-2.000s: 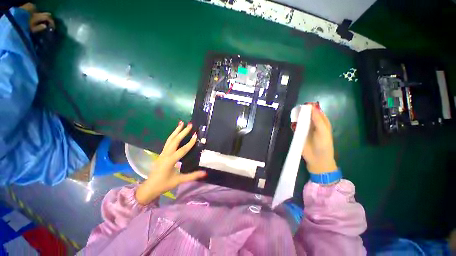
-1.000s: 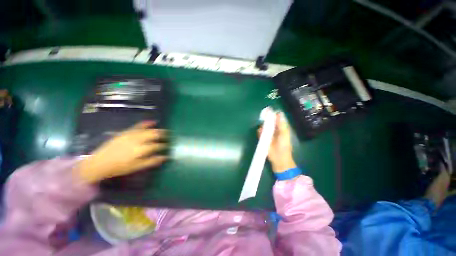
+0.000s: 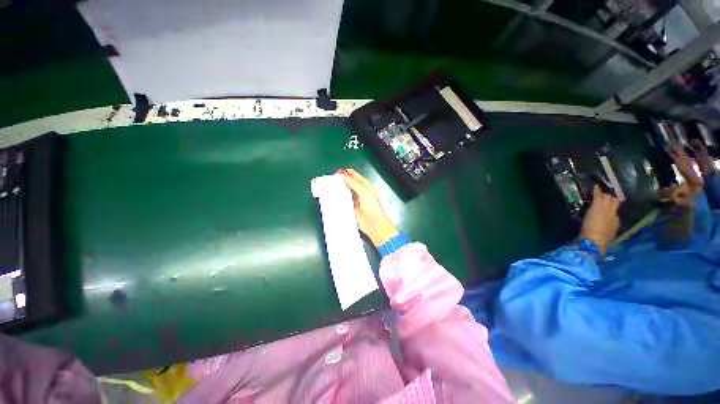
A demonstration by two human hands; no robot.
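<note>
My right hand (image 3: 365, 207), with a blue wrist strap, holds the white label sheet (image 3: 344, 246) by its upper end. The sheet hangs down over the green bench. An open black device (image 3: 426, 134) lies tilted at the bench's far side, beyond and right of my right hand, with its board and pale strip showing. Another black device (image 3: 39, 237) is cut off by the left edge. My left hand is not in view; only a pink sleeve shows at the lower left.
A neighbour in a blue smock works at the right with a hand (image 3: 601, 217) on another open device (image 3: 570, 185). More hands show at the far right. A worn white rail (image 3: 237, 108) runs along the far edge, below a white board (image 3: 221, 47). Yellow material (image 3: 170, 383) shows below the near edge.
The view has swung right, so the left device sits at the left edge and more neighbours show. My left hand has gone out of view. My right hand still holds the label sheet.
</note>
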